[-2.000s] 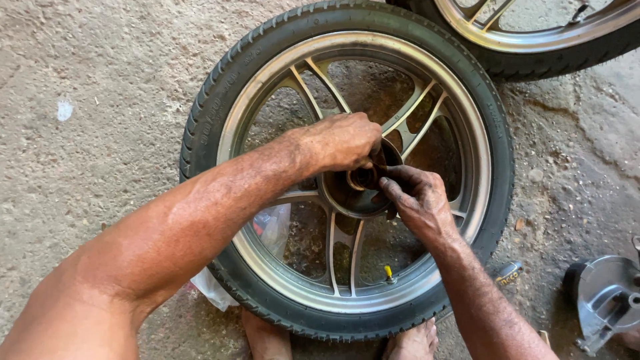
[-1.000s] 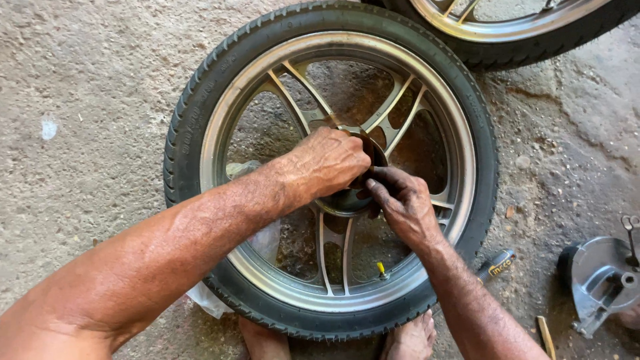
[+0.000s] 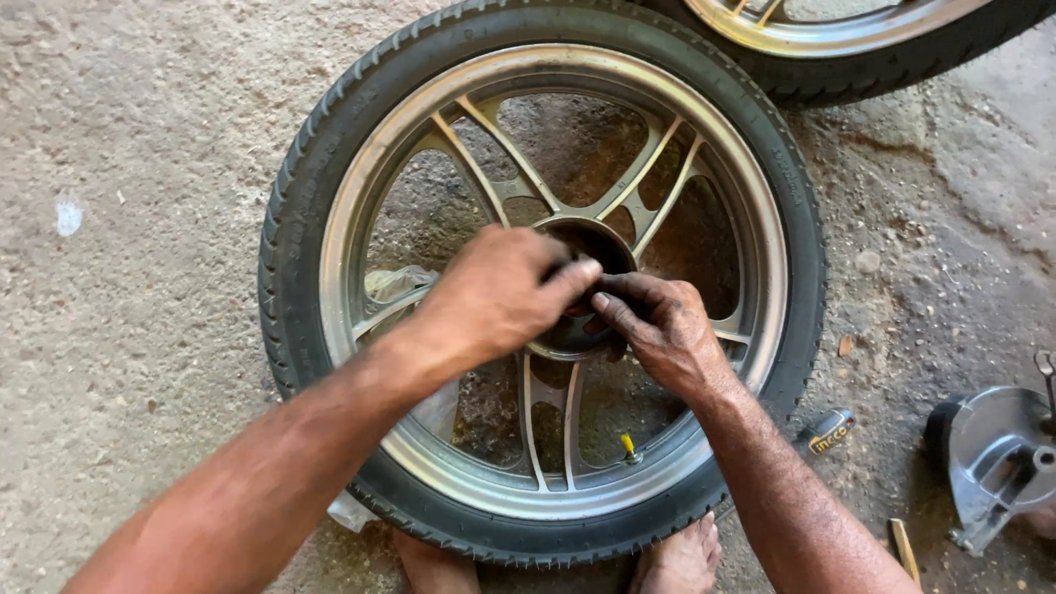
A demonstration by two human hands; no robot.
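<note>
A motorcycle wheel (image 3: 569, 487) with cast alloy spokes and a black tyre lies flat on the ground. My left hand (image 3: 503, 289), slightly blurred, is over the left part of the round hub (image 3: 606, 235), its thumb and fingertips over the opening. At the hub's right edge, my right hand (image 3: 660, 326) has its darkened thumb and index finger close together. The fingertips of both hands nearly meet; whatever lies between them is too dark and hidden to make out. A yellow cap (image 3: 628, 443) sits on the valve stem at the lower rim.
A second wheel (image 3: 825, 78) touches or overlaps the tyre at the upper right. On the right lie an Ingco tool handle (image 3: 829, 431), a metal brake drum plate (image 3: 998, 454) and a thin wooden piece (image 3: 904, 551). Clear plastic (image 3: 351, 511) is under the wheel; my feet (image 3: 681, 557) are at its near edge.
My left hand has lifted and turned at the hub, so its thumb and more of the hub opening now show. My right hand stays at the hub's right edge.
</note>
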